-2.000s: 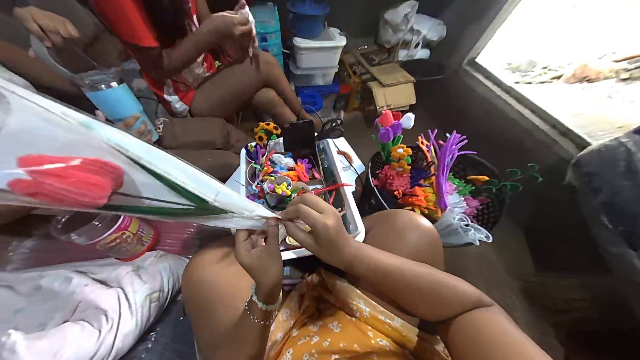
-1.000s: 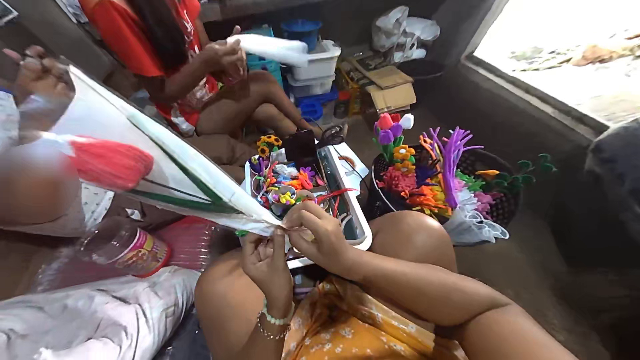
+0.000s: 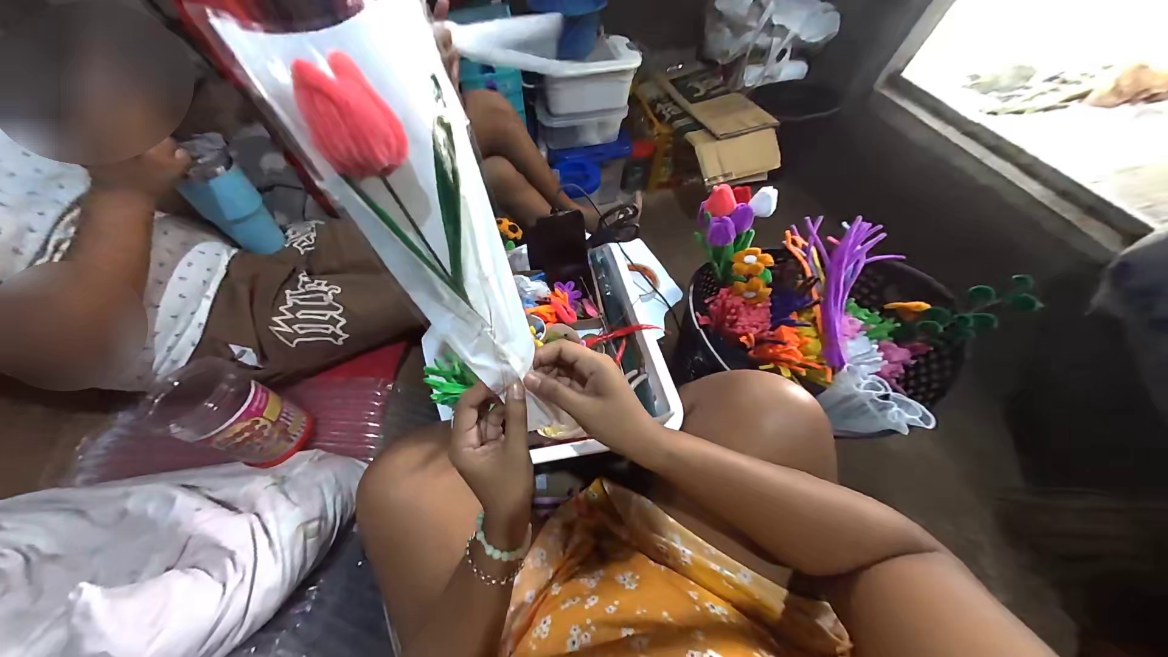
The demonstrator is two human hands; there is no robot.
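Observation:
Both hands pinch the narrow lower end of a white and clear wrapping sleeve [image 3: 493,319], my left hand [image 3: 493,438] from below and my right hand [image 3: 589,392] from the right. Inside the sleeve lies a red fuzzy tulip [image 3: 351,114] with a green stem and a long green leaf [image 3: 447,192]. The sleeve stands upright, leaning to the left. Behind my hands, a white tray [image 3: 671,401] holds pipe-cleaner flowers [image 3: 566,301] in several colours, partly hidden by the sleeve. A green fuzzy piece [image 3: 449,379] is beside the tip of the sleeve.
A dark basket [image 3: 940,365] of pipe-cleaner flowers and purple stems [image 3: 844,292] stands at right. To the left are a clear plastic jar [image 3: 246,420], a white cloth [image 3: 173,547] and a seated person with a blue tumbler [image 3: 233,205]. White bins [image 3: 593,87] and cardboard [image 3: 730,137] stand behind.
The wrapped tulip has swung from lying nearly level toward the left to standing more upright. Both hands still hold its narrow end.

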